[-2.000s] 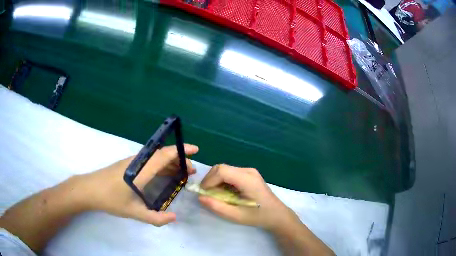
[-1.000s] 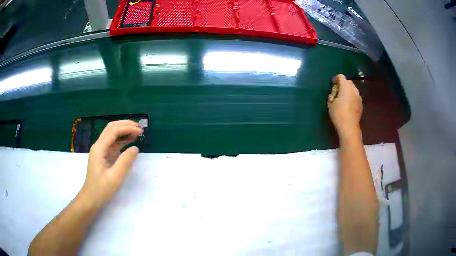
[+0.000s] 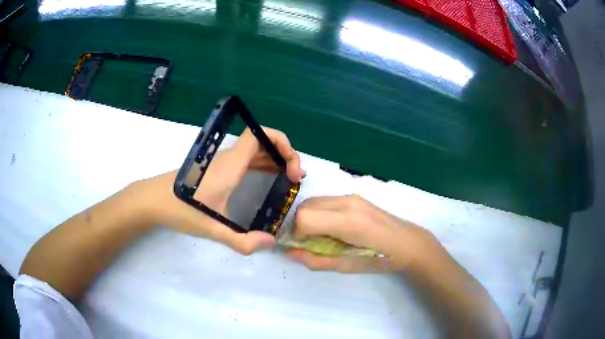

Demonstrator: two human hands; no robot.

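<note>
My left hand [image 3: 245,185] holds a black phone middle frame [image 3: 207,147] tilted up over the white sheet, fingers behind it and thumb at its lower edge. Its short end with orange-gold spots [image 3: 286,208] faces my right hand. My right hand [image 3: 351,232] grips a pale yellow-green tape-wrapped hand tool [image 3: 328,247]. The tool's whitish end is close to the lower corner of the gold-spotted end; I cannot tell if they touch.
The white work sheet [image 3: 166,285] lies under my forearms. On the green belt [image 3: 371,112] beyond lie another phone frame [image 3: 119,57] and part of one more [image 3: 14,61] at the far left. A red tray [image 3: 474,26] and clear plastic bag [image 3: 540,40] are at top right.
One second ago my left hand was over a frame on the belt and my right was far right at the belt. Now both are together over the sheet, the left holding a frame.
</note>
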